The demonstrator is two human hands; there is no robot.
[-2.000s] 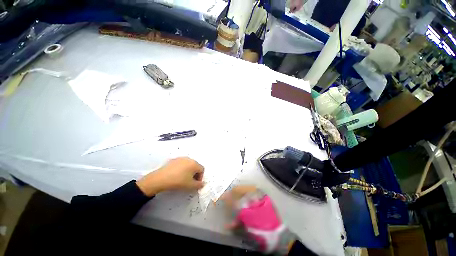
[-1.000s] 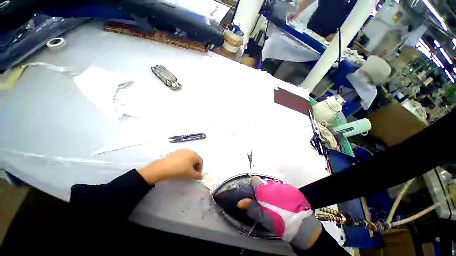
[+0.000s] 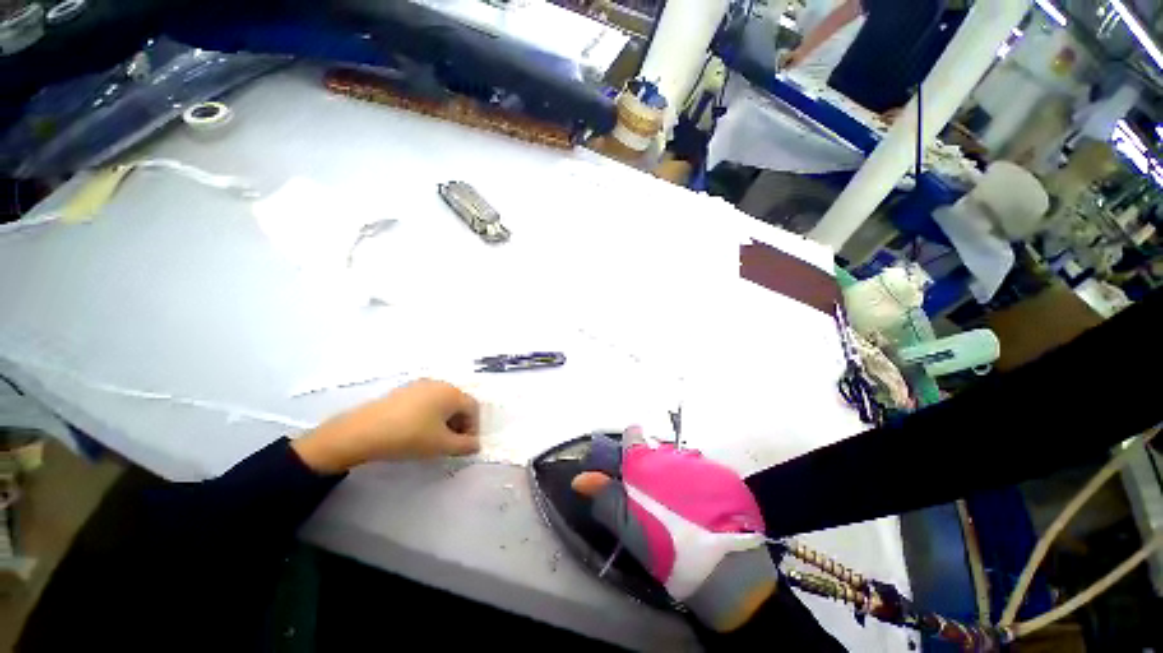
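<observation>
A dark steam iron (image 3: 561,491) stands on the pale table at the front, its pointed end towards the far left. My right hand (image 3: 682,510), in a pink, white and grey fingerless glove, is closed round its handle. My bare left hand (image 3: 415,425) rests left of the iron, fingers curled down at the edge of a small white fabric piece (image 3: 508,434). Whether the fingers pinch the fabric is hard to tell. Dark thread snips (image 3: 520,362) lie beyond the hand. A tiny dark pointed tool (image 3: 676,424) lies just beyond the glove.
A grey-brown folded tool (image 3: 473,212) lies farther back. A tape roll (image 3: 208,116) is far left. A dark reddish-brown card (image 3: 789,277), dark-handled scissors (image 3: 857,387) and a pale green handled object (image 3: 954,352) are at right. White fabric covers much of the table. A person's arm (image 3: 823,32) shows behind.
My right hand came onto the iron, which moved left from the right side to the fabric's edge. Since one second ago, my left hand and the iron sit slightly farther left; the view has shifted too.
</observation>
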